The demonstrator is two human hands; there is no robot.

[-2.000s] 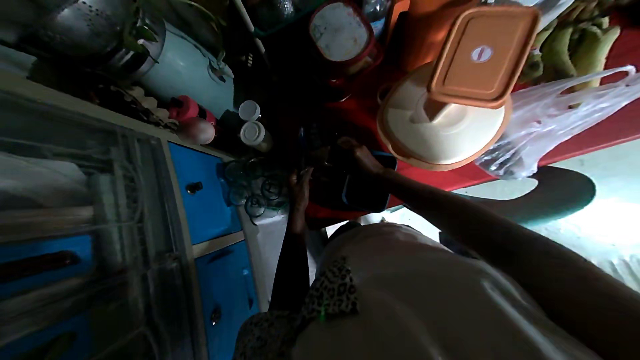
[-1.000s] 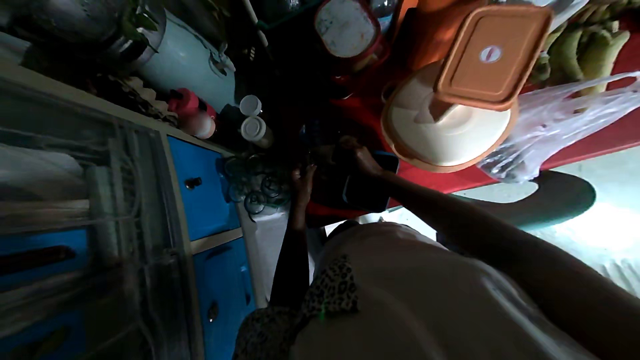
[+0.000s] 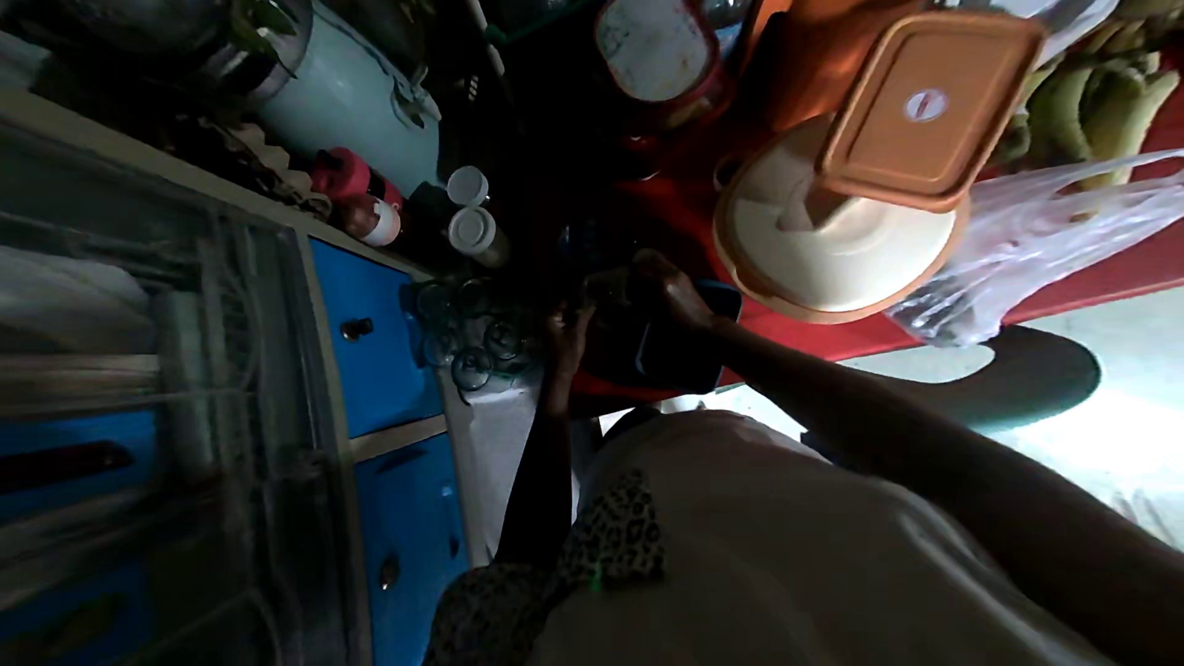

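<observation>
In deep shadow at the middle of the head view, my left hand (image 3: pixel 566 335) and my right hand (image 3: pixel 673 287) face each other. A small dim object (image 3: pixel 608 287) lies between their fingers; its kind and which hand bears it are too dark to tell. Under my right hand and wrist is a dark rectangular tray or container (image 3: pixel 731 301) with a pale edge, on a red tablecloth (image 3: pixel 814 340). Several clear glass cups (image 3: pixel 472 365) stand just left of my left hand. Beyond them are two white-lidded jars (image 3: pixel 474 231).
Right of my hands stands a cream-lidded round container (image 3: pixel 832 254) with an orange rectangular lidded box (image 3: pixel 930 106) over it. Farther right are a plastic bag (image 3: pixel 1036 231) and bananas (image 3: pixel 1082 111). Blue drawers (image 3: pixel 375 338) are at the left, a chair (image 3: pixel 1027 379) at the lower right.
</observation>
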